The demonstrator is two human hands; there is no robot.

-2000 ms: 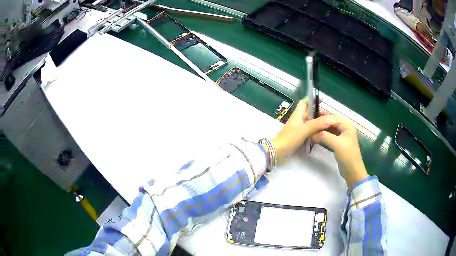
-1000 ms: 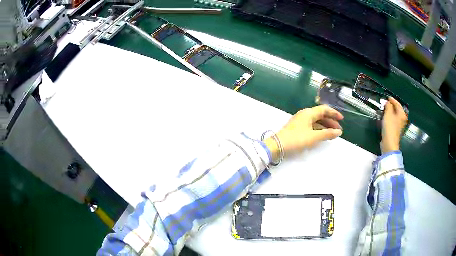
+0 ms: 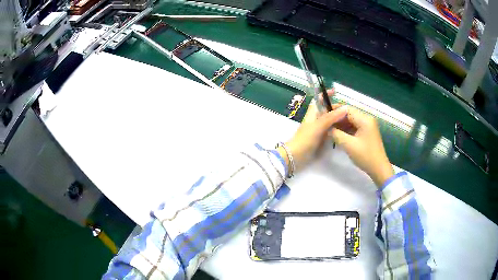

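Observation:
A middle frame is held up on edge above the near side of the belt, its silvery rim towards me. My left hand holds it near its lower end. My right hand has its fingers at that same lower end, touching my left fingers. What the fingertips grip there is hidden. Another middle frame lies flat on the white foam sheet, its dark solid section to the left and yellow patches at its right end.
Several frames lie end to end on the green belt along its near edge, one of them nearest my hands. A separate frame lies at the right. A black plastic tray is beyond. A pale guide rail runs upper left.
One second ago my right hand was over the belt at a frame and my left hand was empty. Now both hands are together on a raised frame. The row has moved right.

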